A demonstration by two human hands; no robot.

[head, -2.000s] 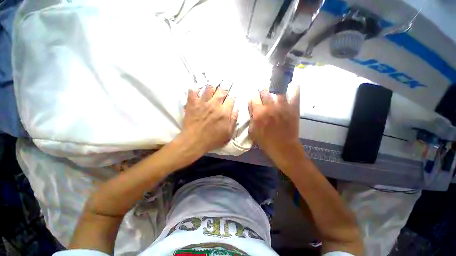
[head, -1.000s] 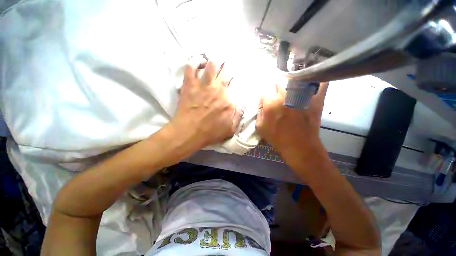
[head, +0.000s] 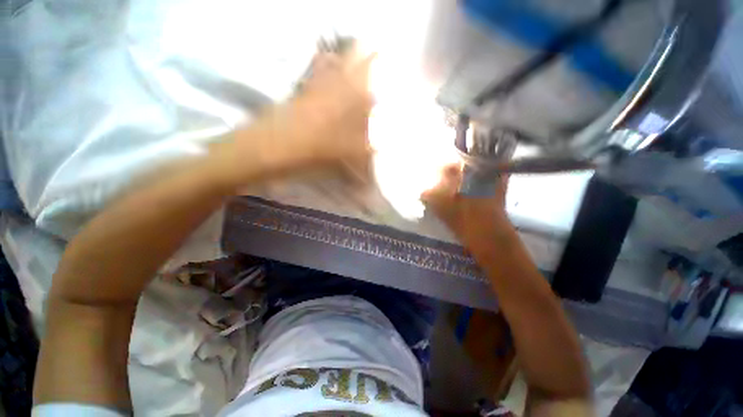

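The cream-white garment piece spreads over the left of the table, its middle lost in lamp glare. My left hand is blurred and lies at the cloth left of the glare; its fingertips are unclear. My right hand is at the right edge of the glare, below the machine head, partly hidden by a grey ribbed knob. Whether its fingers pinch cloth cannot be seen. The needle and presser foot area is washed out.
The white machine head with a blue stripe fills the upper right. A black phone lies right of my right hand. The grey table edge carries a printed ruler. Cream cloth is heaped at lap level on the left.
My left hand has moved up, away from the front edge, and the cloth has shifted off the ruler, baring more of it. My right hand sits slightly lower in the picture. The view has shifted.
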